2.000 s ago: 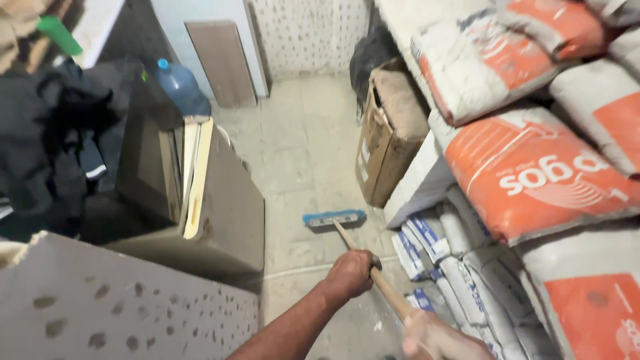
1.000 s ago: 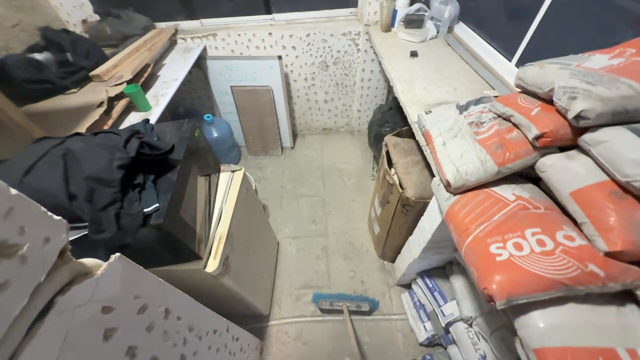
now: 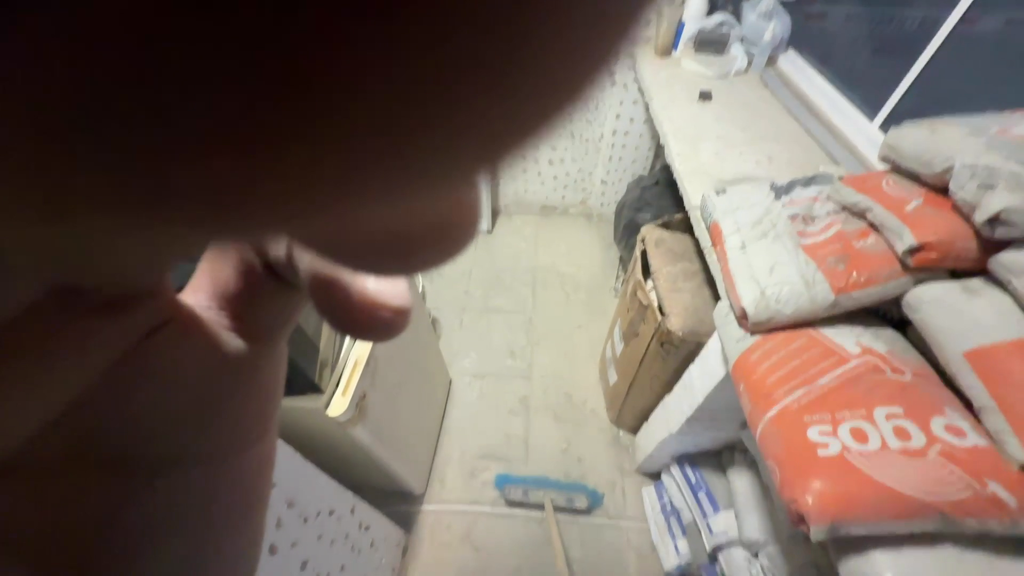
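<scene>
A hand, by its side my left hand (image 3: 352, 264), is very near the camera and blurred. It covers most of the left half of the view, its fingertips pointing right. Whether it holds anything cannot be told. Lower down, the push broom (image 3: 548, 492) with blue bristles rests on the tiled floor. Its wooden handle (image 3: 555, 538) runs out at the bottom edge, so its upper end is hidden from sight. My right hand is outside the view.
Orange and white bags (image 3: 872, 424) are stacked at the right, above smaller blue and white bags (image 3: 688, 512). A cardboard box (image 3: 632, 360) stands by the ledge (image 3: 720, 120). At the left are a beige cabinet-like piece (image 3: 400, 408) and a speckled low wall (image 3: 328, 512).
Two seconds ago both hands were on the broom handle; one second ago neither showed. Now a hand has come up close before the camera at the left. The broom head stays on the floor.
</scene>
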